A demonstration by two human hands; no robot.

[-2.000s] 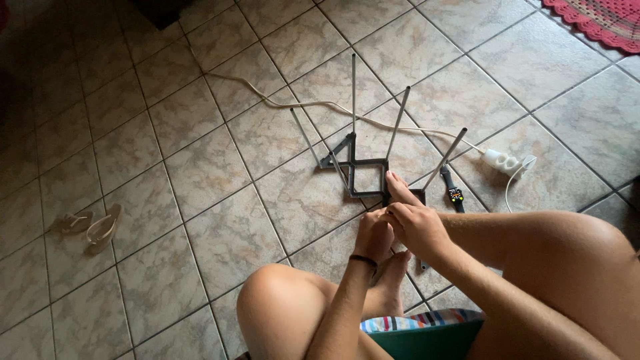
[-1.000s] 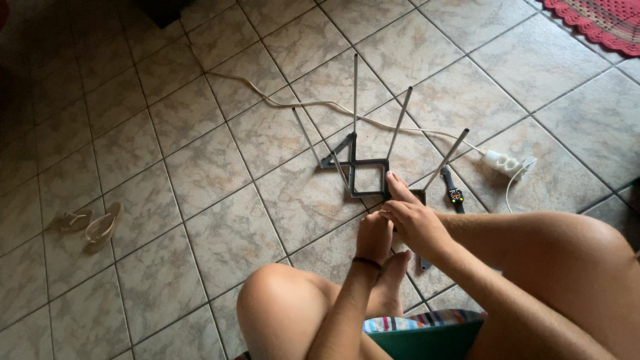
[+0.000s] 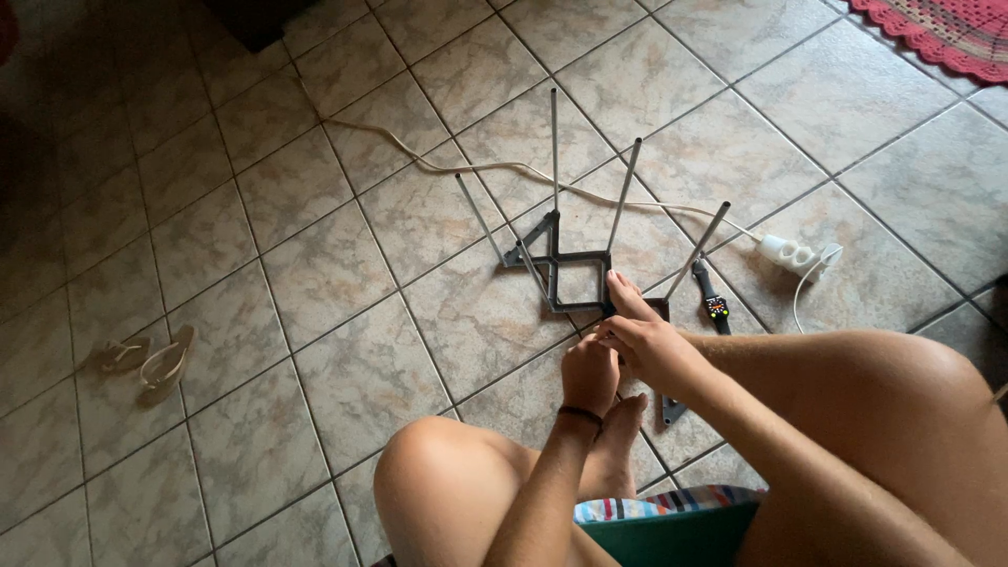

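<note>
A black frame of square and triangular sections [image 3: 581, 305] lies on the tiled floor between my feet, with several thin metal tubes [image 3: 628, 197] standing up from it. My left hand [image 3: 591, 368] and my right hand [image 3: 654, 350] meet at the near side of the frame, with their fingertips together. The fingers hide whatever is between them, so I cannot tell what they hold. My one foot [image 3: 628, 298] rests against the frame beside my right hand. A triangular end of the frame [image 3: 671, 411] shows below my right wrist.
A smartwatch [image 3: 716, 305] lies right of the frame. Farther right is a white power strip [image 3: 791, 253] with a plug in it, and its cord [image 3: 504, 164] runs behind the frame. Flip-flops [image 3: 167, 368] lie at left, a red crocheted rug [image 3: 945, 31] at top right.
</note>
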